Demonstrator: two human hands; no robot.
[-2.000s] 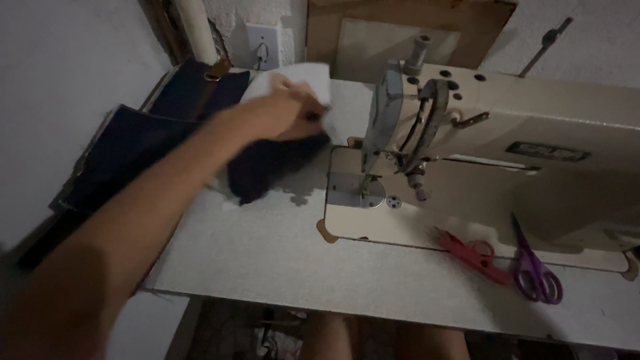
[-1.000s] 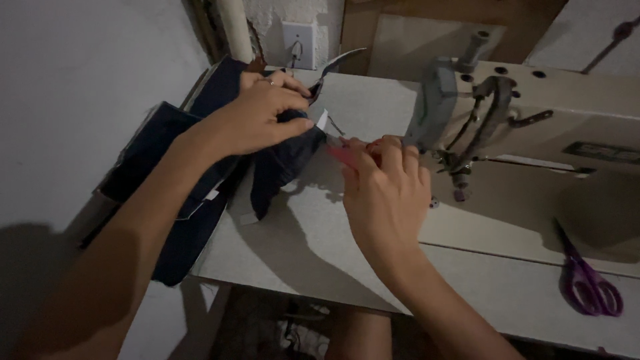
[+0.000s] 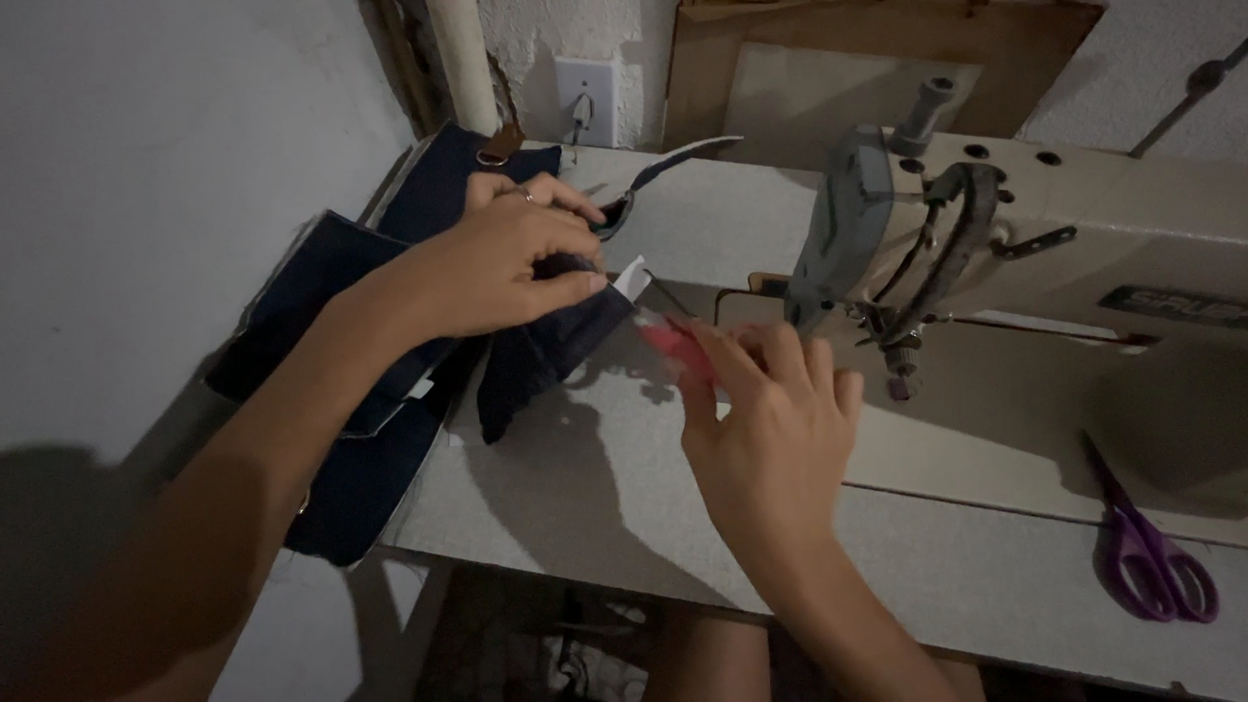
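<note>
My left hand (image 3: 507, 258), a ring on one finger, grips a dark blue fabric piece (image 3: 561, 351) above the left part of the table. A white bit of material (image 3: 632, 279) sticks out at the piece's right corner, and a narrow strip (image 3: 682, 161) curves up beyond my fingers. My right hand (image 3: 775, 419) is closed on red thread snips (image 3: 675, 351), blurred, with their tips close to that corner; whether the blades touch the cloth cannot be told. More dark blue fabric pieces (image 3: 370, 507) lie under and left of my left wrist, one with a brown tab (image 3: 503, 143) and metal ring.
A sewing machine (image 3: 1053, 224) stands on the right of the white table (image 3: 604, 526). Purple-handled scissors (image 3: 1150, 565) lie near the front edge at right. Behind are a wall outlet (image 3: 587, 102) with a plug, a pipe (image 3: 458, 63) and a brown board (image 3: 702, 68).
The red snips, lying by the purple scissors two seconds ago, are now in my right hand, which has come into view beside the fabric. My left hand has stayed on the dark fabric.
</note>
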